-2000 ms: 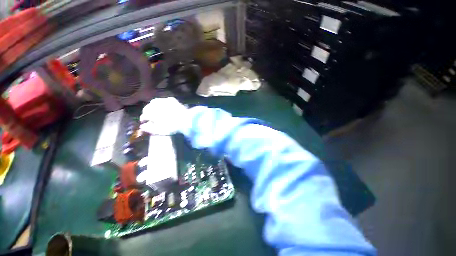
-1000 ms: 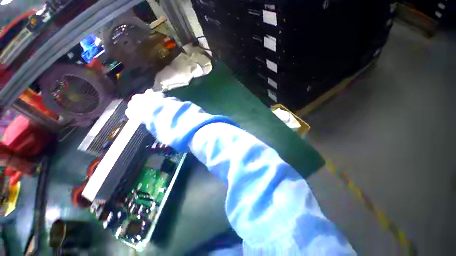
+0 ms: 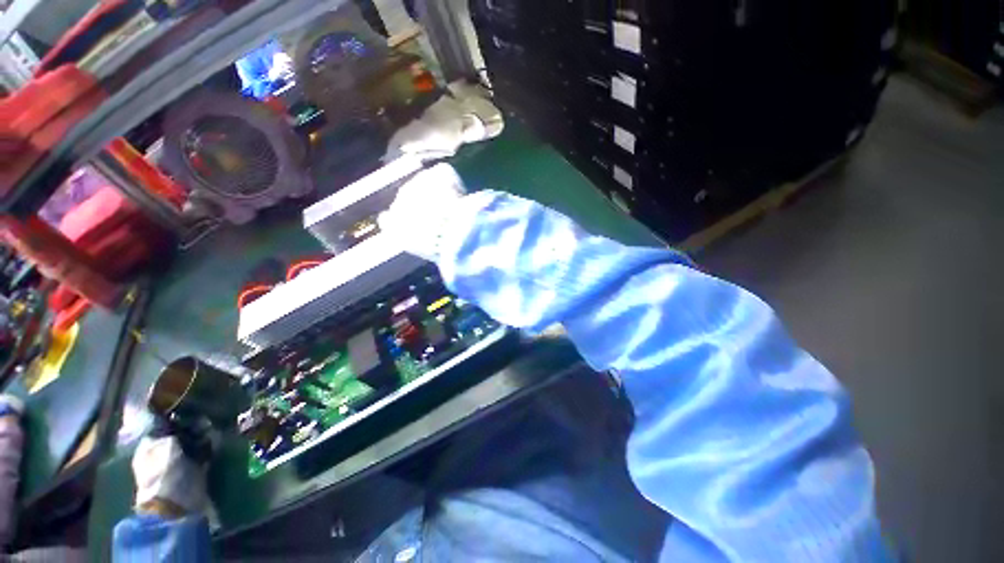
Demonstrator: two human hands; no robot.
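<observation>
The circuit board (image 3: 363, 366) lies slanted on the green bench, crowded with small parts along its near side. A long silver-white heatsink (image 3: 319, 295) crosses it, and a second heatsink (image 3: 363, 203) stands behind. Orange-red chokes (image 3: 255, 293) show partly at the left end. My right hand (image 3: 424, 209), white-gloved, is at the far right end of the heatsinks; its fingers are hidden, and no brush is visible. My left hand (image 3: 171, 473), gloved, grips the dark handle of the metal cup (image 3: 193, 387) at the board's left near corner.
Bench fans (image 3: 231, 157) and a crumpled cloth (image 3: 446, 123) are at the back, under a metal shelf (image 3: 165, 79). Stacked black totes (image 3: 705, 121) stand at the right. Red objects (image 3: 105, 233) are at the left. Part of another person's arm (image 3: 11, 473) shows at the left edge.
The board has turned clockwise, so its long heatsinks now run more sideways. My left hand has come into view on the cup. My right hand remains at the heatsinks' far end.
</observation>
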